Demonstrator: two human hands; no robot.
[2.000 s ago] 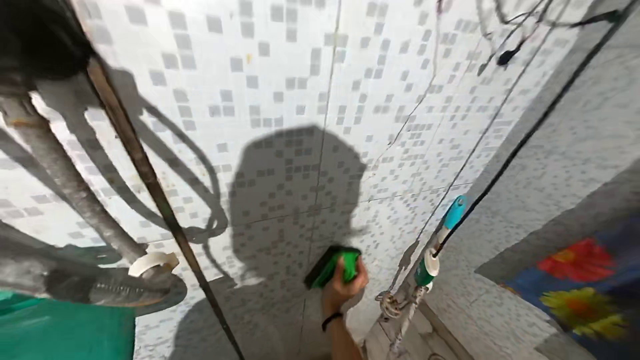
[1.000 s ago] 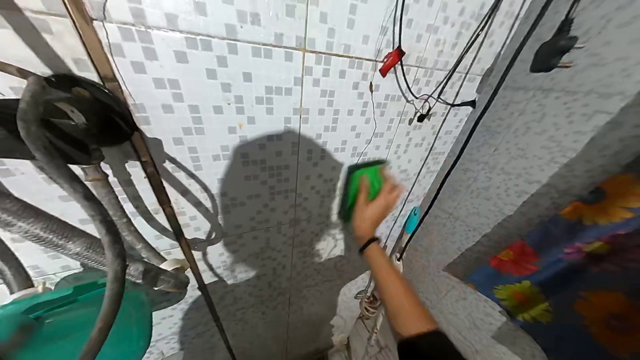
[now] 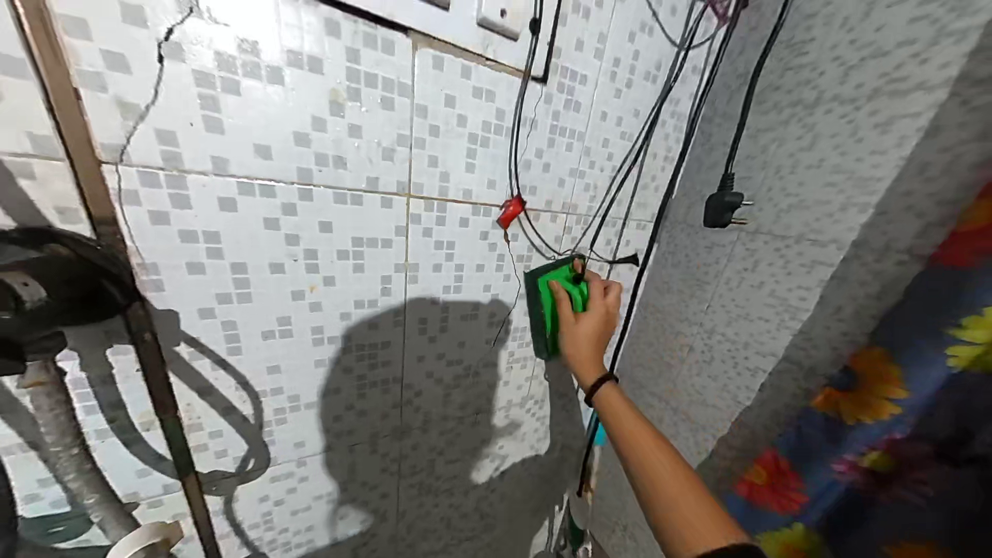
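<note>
My right hand (image 3: 590, 329), with a dark band at the wrist, grips the green plastic handle of a scrubbing pad (image 3: 541, 314). The pad's dark green face lies against the tiled wall (image 3: 333, 256), close to the corner. Thin black cables (image 3: 637, 143) run down past my fingers, and a loose cable end (image 3: 626, 260) sticks out just above them. A red taped wire joint (image 3: 511, 211) hangs up and to the left of the pad. My left hand is out of view.
A black plug (image 3: 725, 209) dangles by the right wall. At the left stand a brown pole (image 3: 151, 364), a dark fitting (image 3: 54, 291) and a grey hose (image 3: 74, 457). A white switch board (image 3: 465, 27) is at the top; a floral cloth (image 3: 860, 434) hangs at right.
My right hand has moved up the wall with the green scrubbing pad, from low near the rope-wrapped pipe to the hanging cables. The view has tilted upward.
</note>
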